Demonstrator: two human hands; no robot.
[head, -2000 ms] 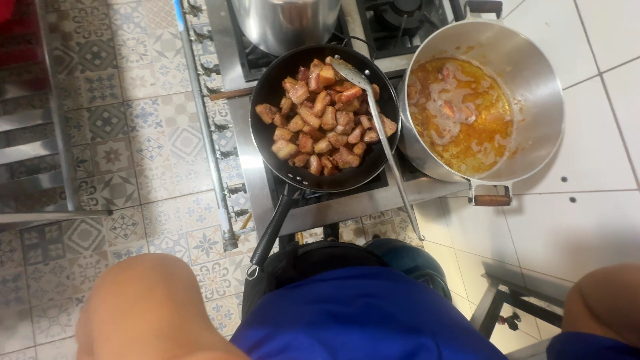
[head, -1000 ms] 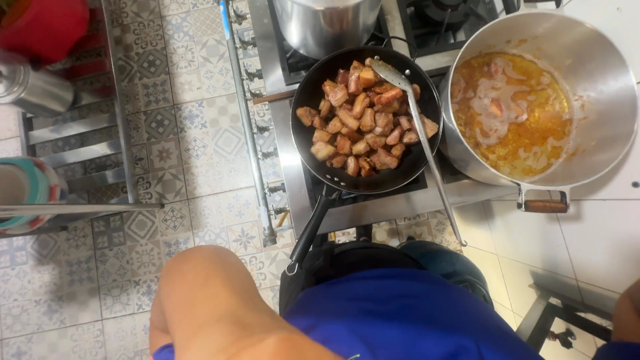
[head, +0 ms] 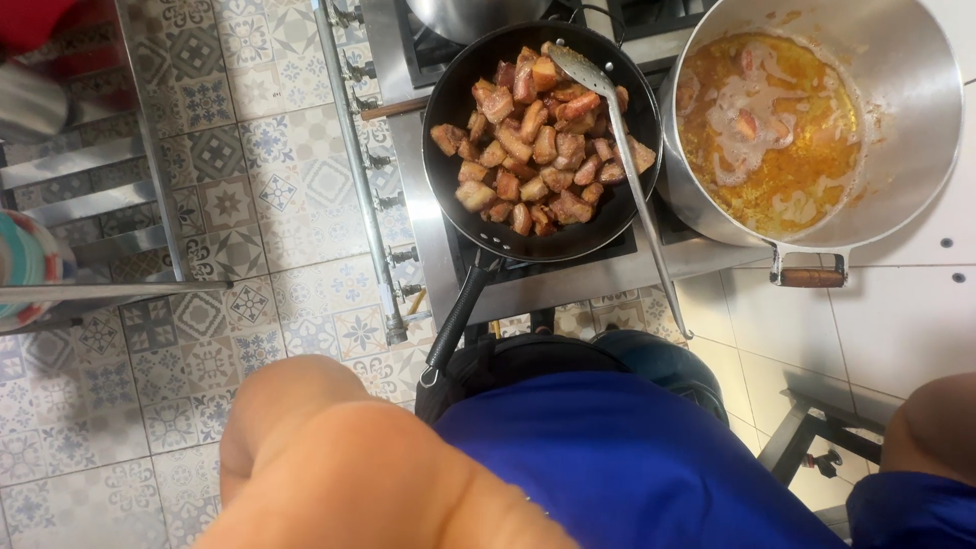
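My left arm (head: 366,473) is bent close to the camera at the bottom; its hand lies outside the frame. Only part of my right arm (head: 934,427) shows at the right edge, without the hand. Browned chunks of meat (head: 526,152) fill a black frying pan (head: 534,248) on the stove, whose handle (head: 461,316) points toward my body. A long metal skimmer (head: 640,191) rests with its head on the meat and its shaft across the rim. To the right, a large aluminium pot (head: 907,152) holds orange-yellow liquid (head: 816,145) with pale foam and a few pieces.
Another metal pot (head: 476,15) stands behind the pan. A pipe with gas valves (head: 366,191) runs along the stove's left side. At the left is a slatted metal rack (head: 114,198) with a turquoise-and-white container (head: 23,259). A metal frame (head: 801,438) stands lower right.
The view has shifted. My left arm has come nearer the camera and covers more of the bottom. Pan, skimmer and large pot keep their places relative to one another.
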